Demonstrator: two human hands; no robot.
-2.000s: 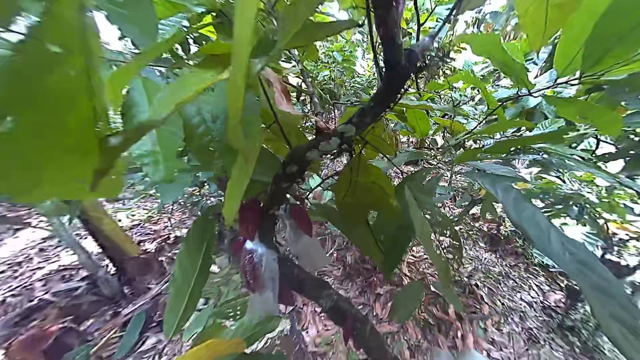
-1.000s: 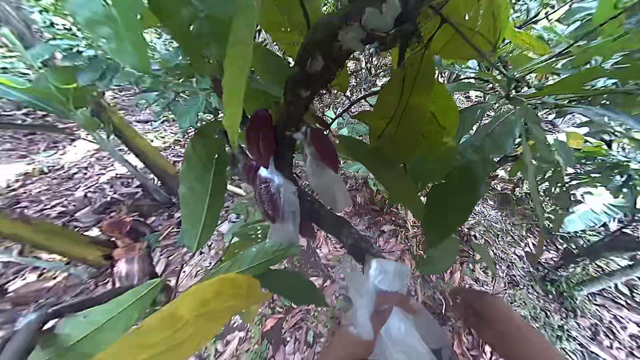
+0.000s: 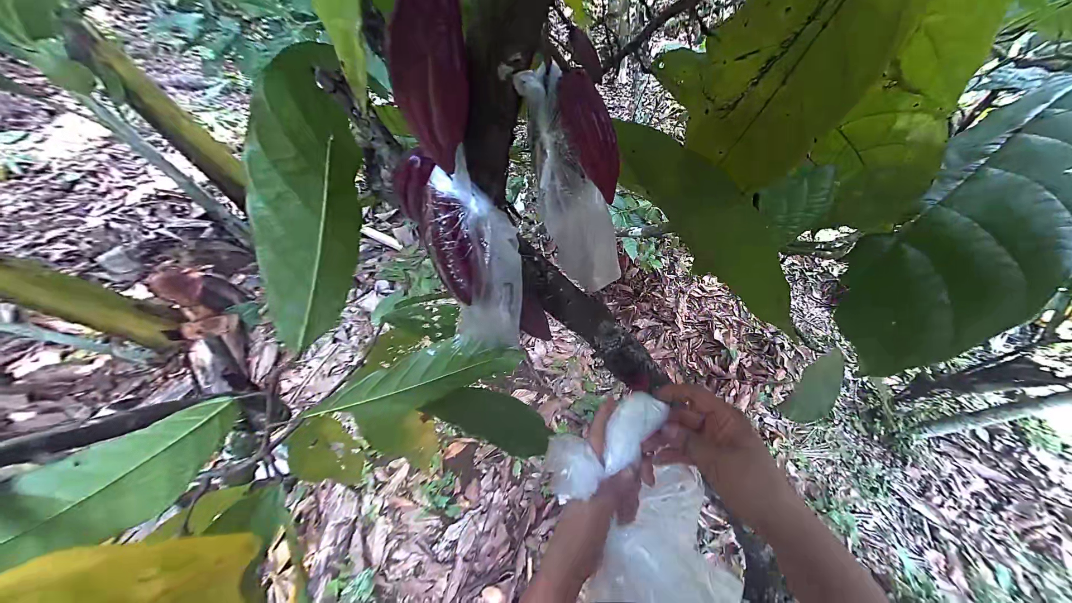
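Note:
My left hand (image 3: pixel 607 494) and my right hand (image 3: pixel 708 431) meet at the lower middle, both closed on clear plastic bags (image 3: pixel 634 427) beside the dark cacao trunk (image 3: pixel 590 318). More clear plastic (image 3: pixel 662 544) hangs below my hands. Up the trunk hangs a red cacao pod (image 3: pixel 452 239) partly covered by a clear plastic bag (image 3: pixel 498 285), under a bare red pod (image 3: pixel 429 75). Right of the trunk another red pod (image 3: pixel 588 130) hangs next to a second hanging bag (image 3: pixel 578 209). Whether a pod is inside the plastic at my fingers cannot be told.
Large green leaves (image 3: pixel 303 201) hang at left, and broad leaves (image 3: pixel 963 243) fill the upper right. A yellow leaf (image 3: pixel 134 569) is low at the left. Cut yellowish stems (image 3: pixel 84 306) lie at left over ground covered in dry leaf litter (image 3: pixel 419 519).
Both hands have come into view since two seconds ago. One second ago they were apart, one with the plastic; now both are on it, near the trunk. The view has moved closer and lower.

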